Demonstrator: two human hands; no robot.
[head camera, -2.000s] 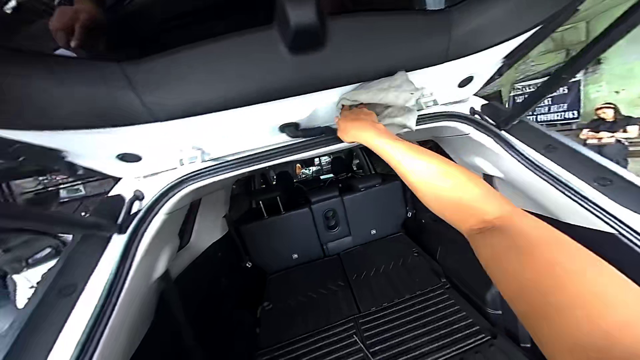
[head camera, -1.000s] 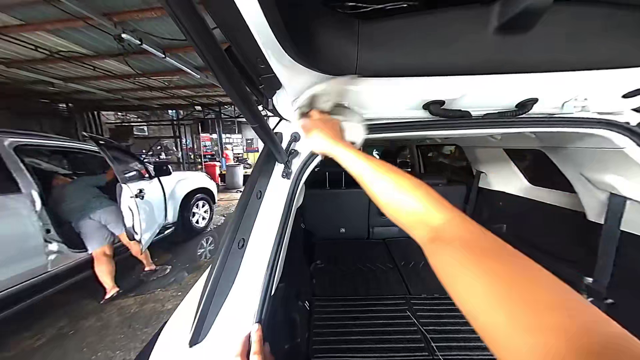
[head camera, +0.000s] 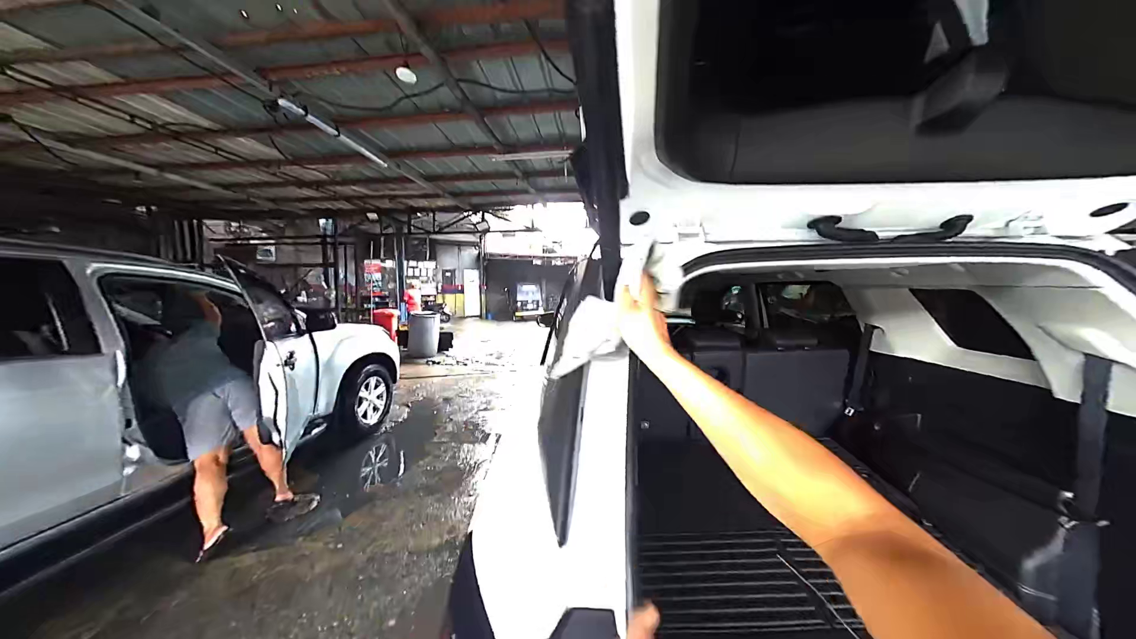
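My right hand (head camera: 644, 321) is shut on a pale cloth (head camera: 587, 335) at the upper left corner of the white car's rear opening, with the arm stretched across from the lower right. The cloth hangs over the outer side of the white rear pillar (head camera: 596, 461). Only some fingers of my left hand (head camera: 643, 619) show at the bottom edge, by the door seal; what they do is mostly hidden. Above, the raised tailgate (head camera: 763, 209) has a black inner trim. Inside lie a ribbed black cargo floor (head camera: 737, 577) and dark folded-up seats (head camera: 794, 382).
To the left a silver car (head camera: 62, 426) stands with a door (head camera: 280, 355) open, and a person (head camera: 209, 382) leans into it. The concrete floor (head camera: 390, 550) between the cars is wet. A grey bin (head camera: 423, 335) stands farther back.
The view has swung left. My right hand with the cloth has moved from the tailgate's lower edge to the opening's left corner and pillar. The leaning person remains by the silver car.
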